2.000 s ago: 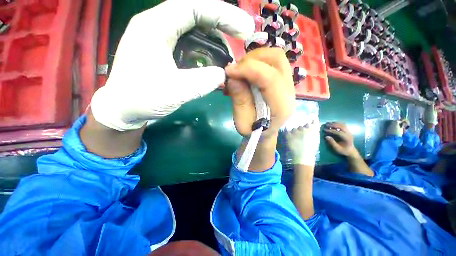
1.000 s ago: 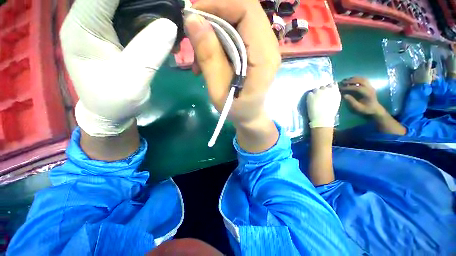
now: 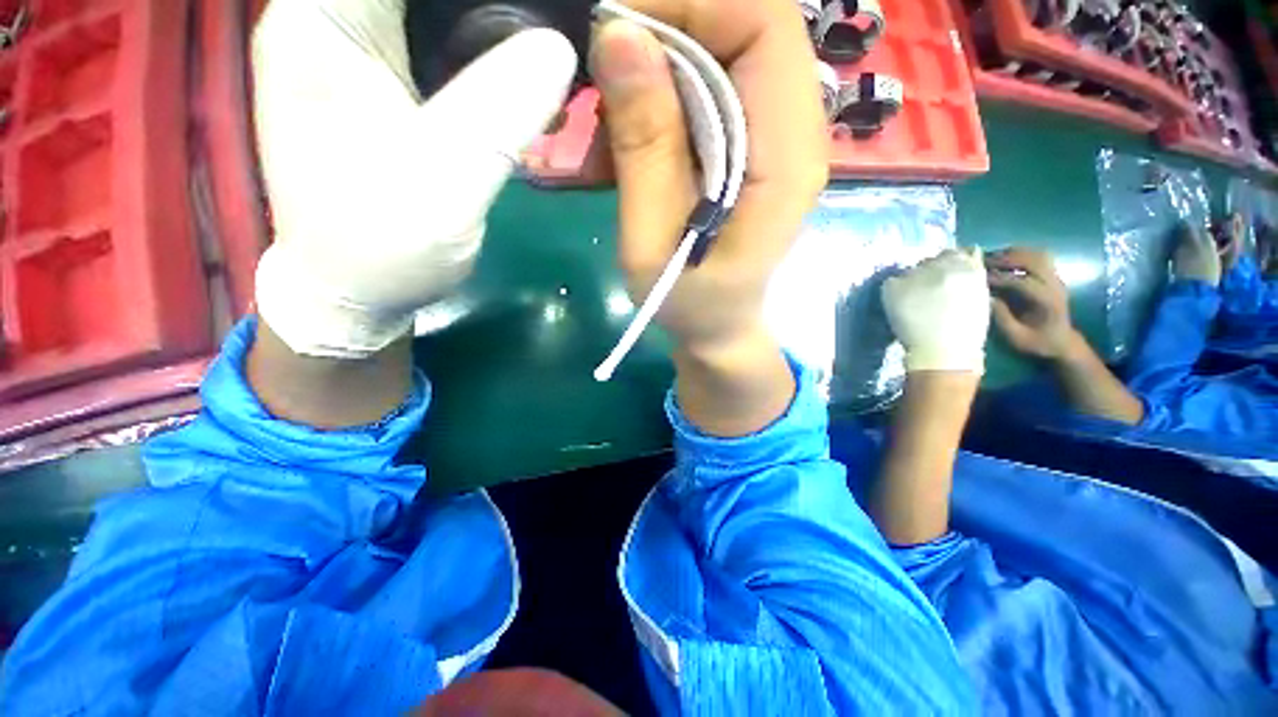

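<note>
A black watch head (image 3: 491, 31) is at the top edge, partly cut off. My left hand (image 3: 379, 175), in a white glove, grips it with the thumb across its lower face. My right hand (image 3: 722, 154), bare, holds a white strap (image 3: 725, 140) between thumb and fingers, its upper end against the right side of the watch head. The strap curves down over my palm, through a black keeper loop (image 3: 704, 219), and its thin free end hangs toward my wrist. Whether the strap is joined to the head cannot be told.
Red compartment trays (image 3: 84, 210) stand at the left. A red tray (image 3: 918, 91) with strapped watches is behind my right hand, and fuller trays (image 3: 1086, 77) are farther right. A clear plastic bag (image 3: 855, 273) lies on the green bench (image 3: 526, 336). A coworker's gloved hand (image 3: 939, 315) is close by.
The watch head, tilted and further down two seconds ago, is now higher at the top edge. The strap now bows outward over my right palm. The coworker's hands have shifted slightly.
</note>
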